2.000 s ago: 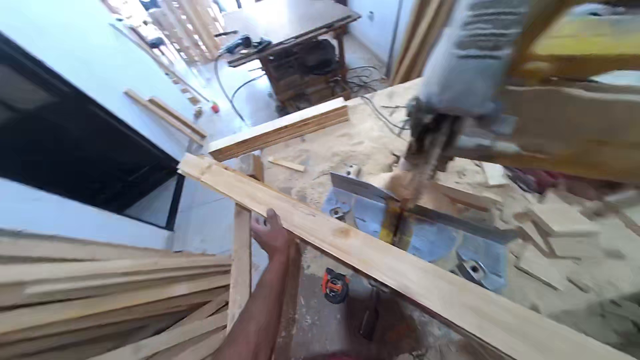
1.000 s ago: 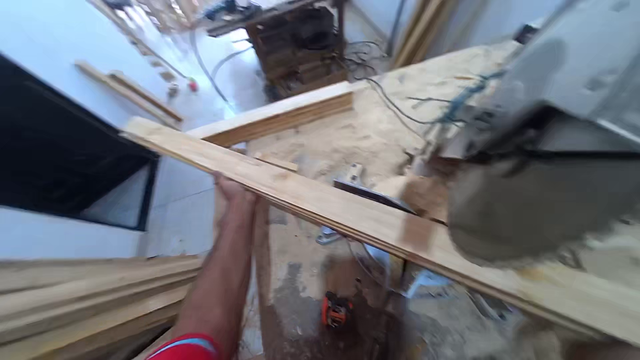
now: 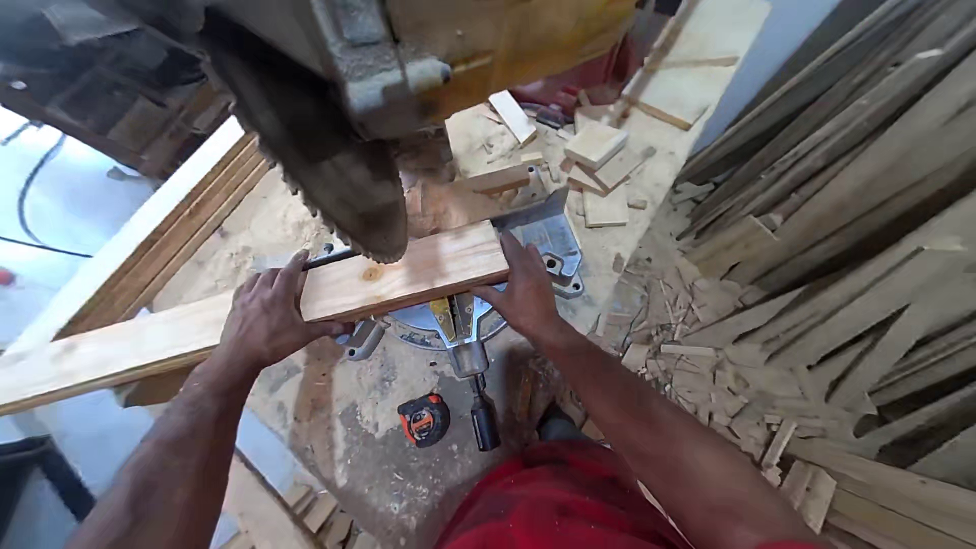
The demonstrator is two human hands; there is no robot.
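A long pale wooden board (image 3: 412,273) lies across the base of a miter saw (image 3: 560,236), its right end over the saw table. My left hand (image 3: 267,316) grips the board left of the blade, thumb at the near edge. My right hand (image 3: 526,290) holds the board's right end, fingers over the end and thumb at the near edge. The toothed circular saw blade (image 3: 328,152) hangs raised above the board between my hands. The saw's black handle (image 3: 484,423) points toward me. Whether the board is one piece or stacked, I cannot tell.
An orange and black tape measure (image 3: 424,420) lies on the dusty bench, near the saw handle. Wood offcuts (image 3: 597,145) are scattered behind the saw at right. Stacked boards (image 3: 175,229) lie at left. Planks (image 3: 854,168) lean at right above a floor of scraps.
The view has swung far to the right. The board's right end now shows over the saw base, with my right hand on it. My left hand still holds the board.
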